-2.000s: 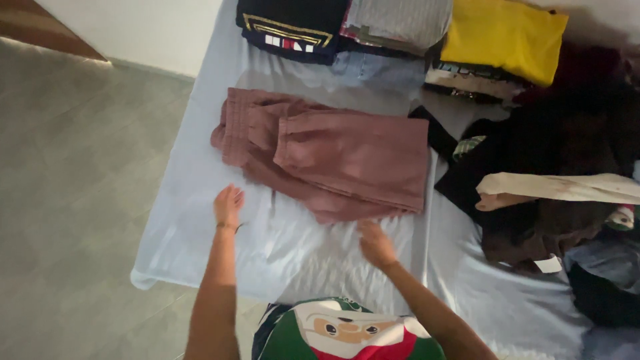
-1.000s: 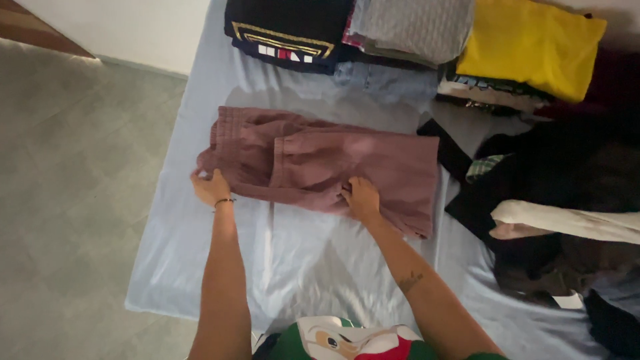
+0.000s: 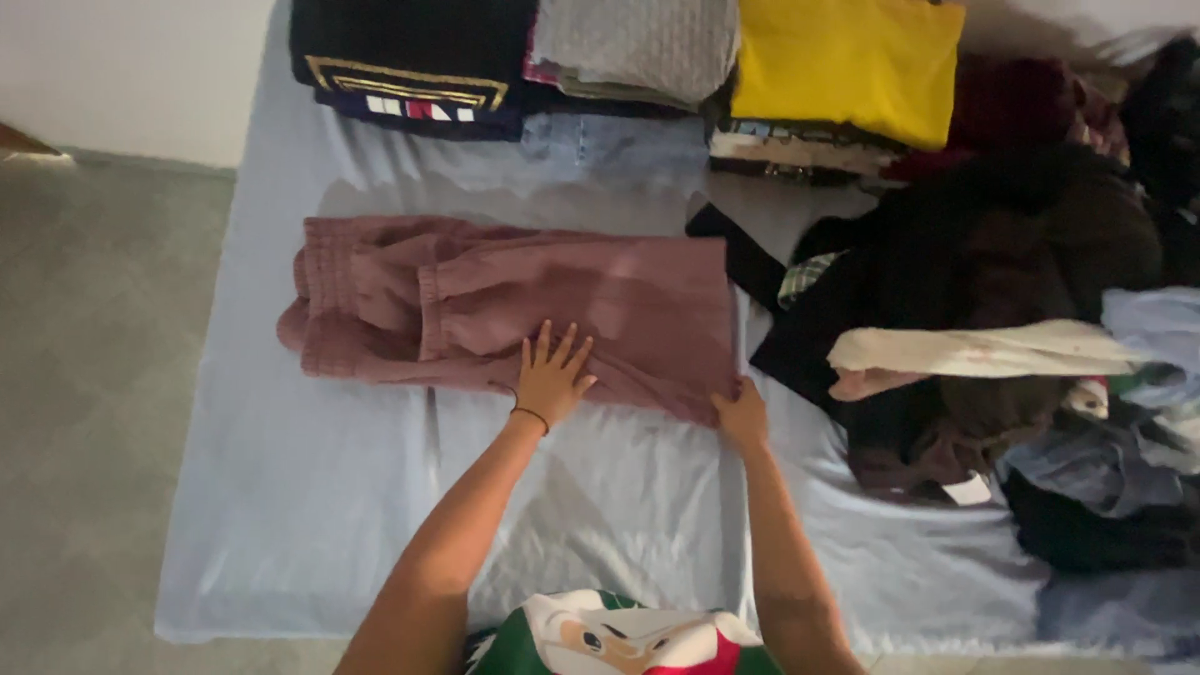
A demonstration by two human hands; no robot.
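A pair of mauve sweatpants (image 3: 581, 291), folded lengthwise, lies across the light blue bed sheet (image 3: 309, 497), its elastic waistband at the left and one cuffed leg end folded back near the waistband. My left hand (image 3: 553, 375), with a dark band at the wrist, rests flat on the lower edge of the pants near the middle, fingers spread. At the lower right corner of the pants, my right hand (image 3: 742, 412) pinches the fabric between thumb and fingers.
Along the far side stand folded stacks topped by a black garment (image 3: 412, 47), a grey ribbed one (image 3: 637, 47) and a yellow one (image 3: 844, 66). A loose heap of dark clothes (image 3: 975, 253) with a cream strip of fabric (image 3: 984, 349) fills the right side.
My left hand has moved from the waistband to the middle of the pants. My right hand has gone from the middle to the lower right corner and taken hold there.
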